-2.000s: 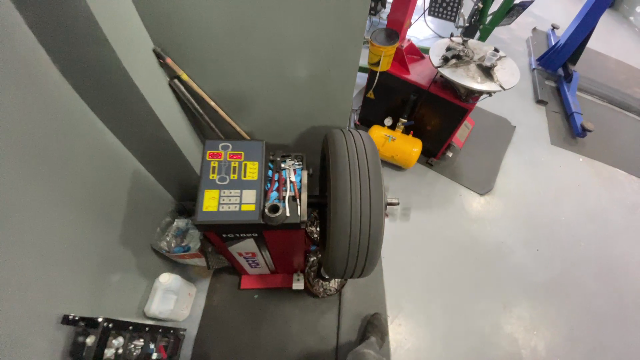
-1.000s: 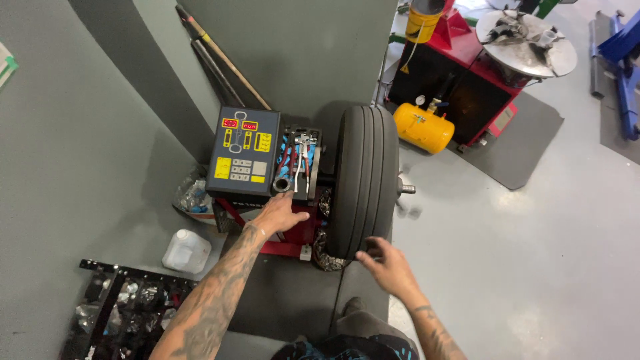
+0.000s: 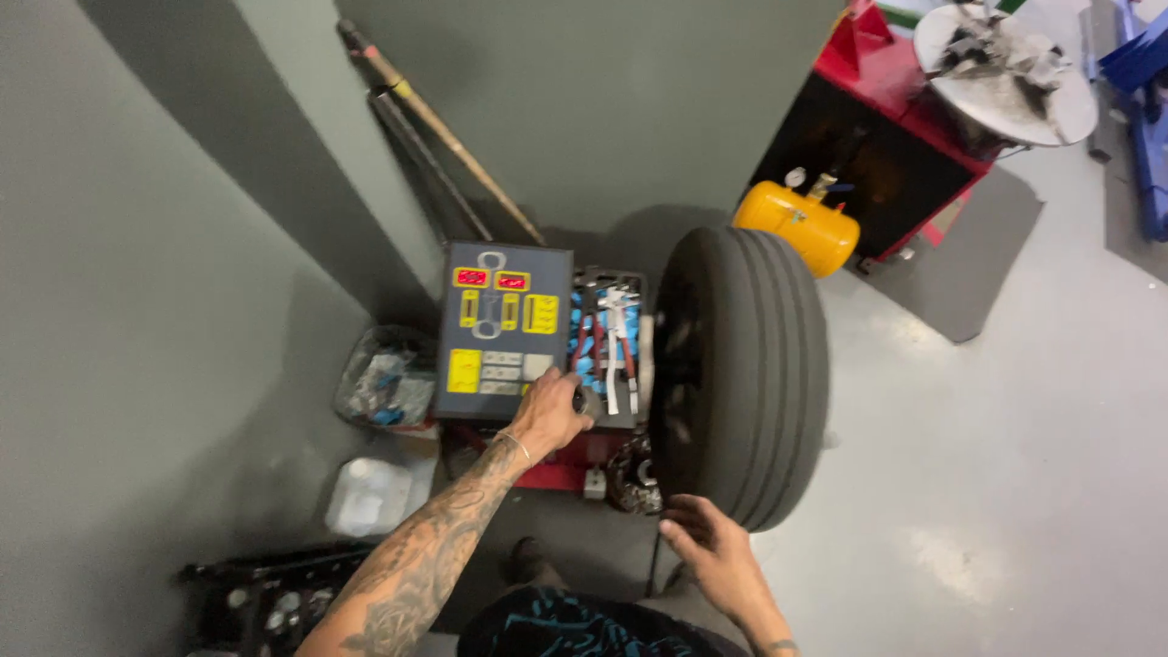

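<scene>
My left hand [image 3: 547, 415] is at the lower right corner of the wheel balancer's control panel [image 3: 502, 319], its fingers around a dark round part [image 3: 587, 401] whose shape is mostly covered. Right beside it is the tool tray [image 3: 630, 418], holding pliers [image 3: 616, 338] and blue-backed pieces. A tyre on a wheel [image 3: 766, 374] stands upright on the machine's right side. Below the tyre's lower left edge, my right hand [image 3: 716, 552] has its fingers apart and holds nothing; whether a fingertip touches the tyre cannot be told.
A yellow air tank [image 3: 798, 226] and a red tyre changer with a round turntable [image 3: 1004, 73] stand at upper right. Long handles [image 3: 447, 137] lean on the wall. A bag of scraps [image 3: 388, 379], a white plastic container [image 3: 370, 497] and a black rack [image 3: 274, 602] are at left.
Two seconds ago neither hand was in view. Since one second ago, my left hand has moved from below the tray onto the dark round part there. The view has shifted closer to the machine.
</scene>
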